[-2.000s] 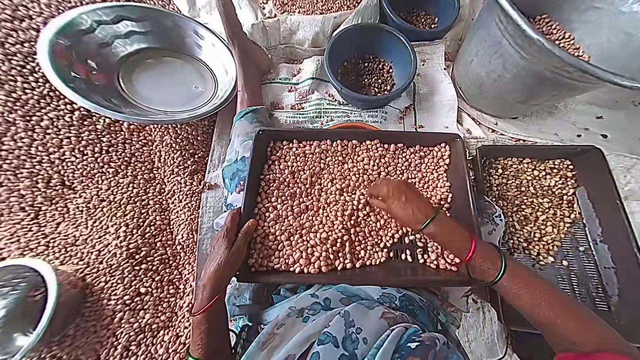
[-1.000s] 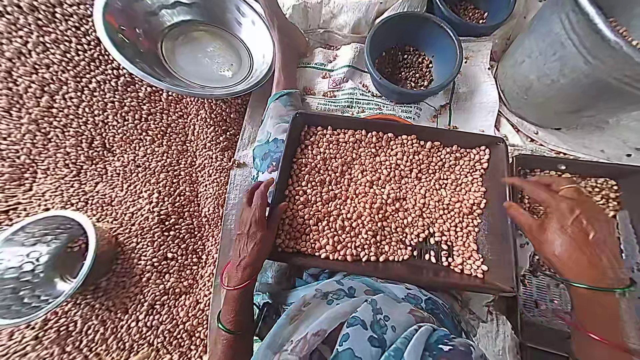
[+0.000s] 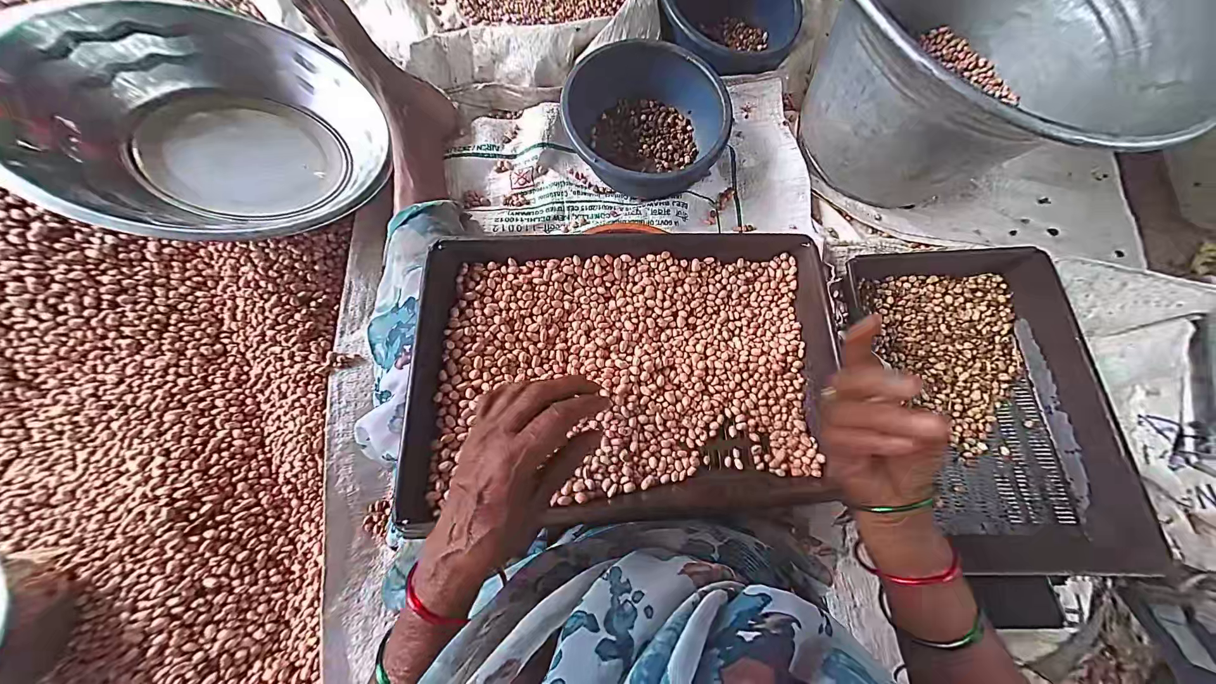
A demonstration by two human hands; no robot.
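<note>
A dark rectangular sieve tray (image 3: 617, 245) rests on my lap, covered with a layer of pinkish-brown peanut kernels (image 3: 617, 351). My left hand (image 3: 518, 456) lies over the kernels at the near left, fingers bent; whether it grips any is hidden. Slightly blurred, my right hand (image 3: 879, 418) is raised between this tray and a second dark slotted tray (image 3: 1121, 494), its index finger extended and the other fingers loosely curled. Nothing shows in it. The second tray holds smaller yellowish-brown pieces (image 3: 959, 351). A small gap of bare slots shows near the lap tray's front edge.
A large kernel heap (image 3: 190, 408) spreads at left beneath a shiny metal basin (image 3: 237, 157). Beyond the lap tray stand two blue bowls (image 3: 646, 62) (image 3: 750, 57) with darker pieces. A big metal tub (image 3: 912, 142) is at upper right. A bare foot (image 3: 418, 114) rests on the sacking.
My left hand has moved from the tray's left edge onto the kernels. My right hand has come back from over the second tray to the gap between the trays.
</note>
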